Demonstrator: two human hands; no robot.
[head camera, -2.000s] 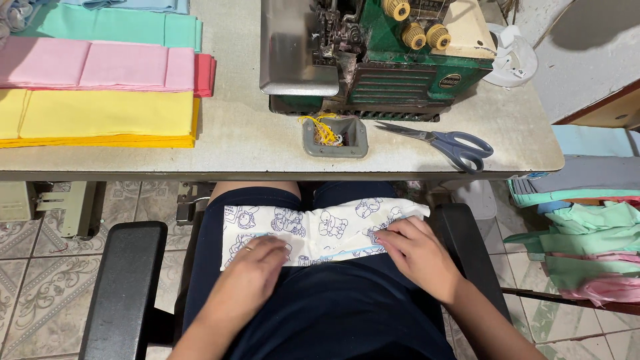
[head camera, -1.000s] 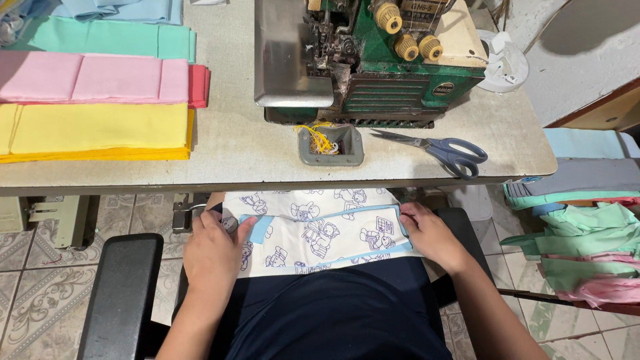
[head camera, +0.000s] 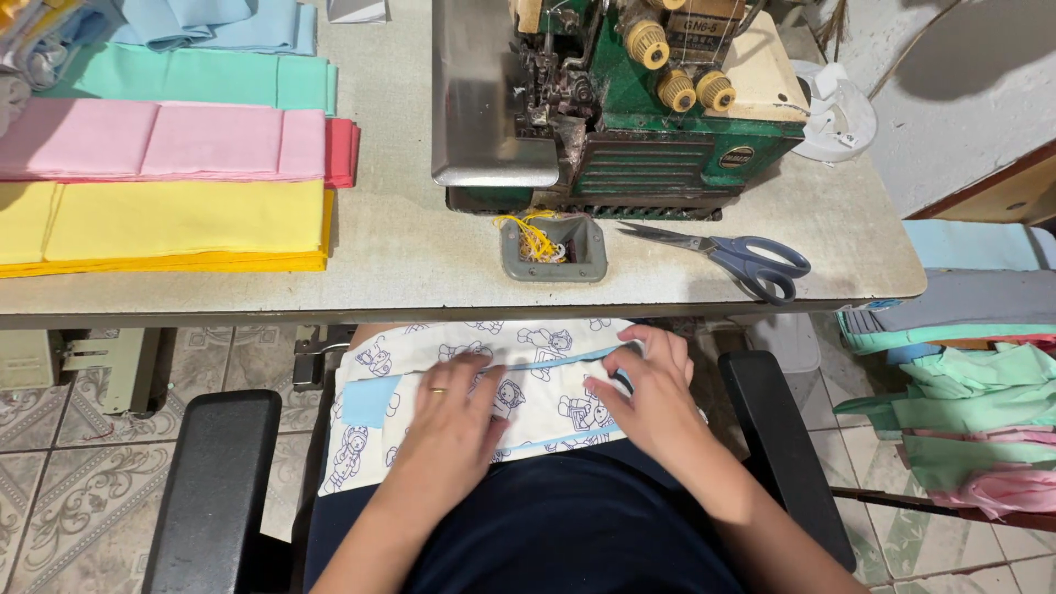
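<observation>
A white cotton cloth printed with dark blue figures lies folded across my lap, with light blue fabric showing at its left part and along its folds. My left hand rests on the middle of the cloth, fingers spread and slightly bent, a ring on one finger. At the cloth's right end, my right hand has its thumb and fingers curled at the light blue edge; whether they pinch it cannot be told.
Beyond my lap stands the table with a green overlock sewing machine, a grey thread-scrap bin, scissors and folded yellow fabric. Black armrests flank me. Coloured fabrics hang at the right.
My left hand has moved from the cloth's left end onto its middle. The right hand has moved slightly inward. Two seconds ago the cloth showed mostly print, with little light blue.
</observation>
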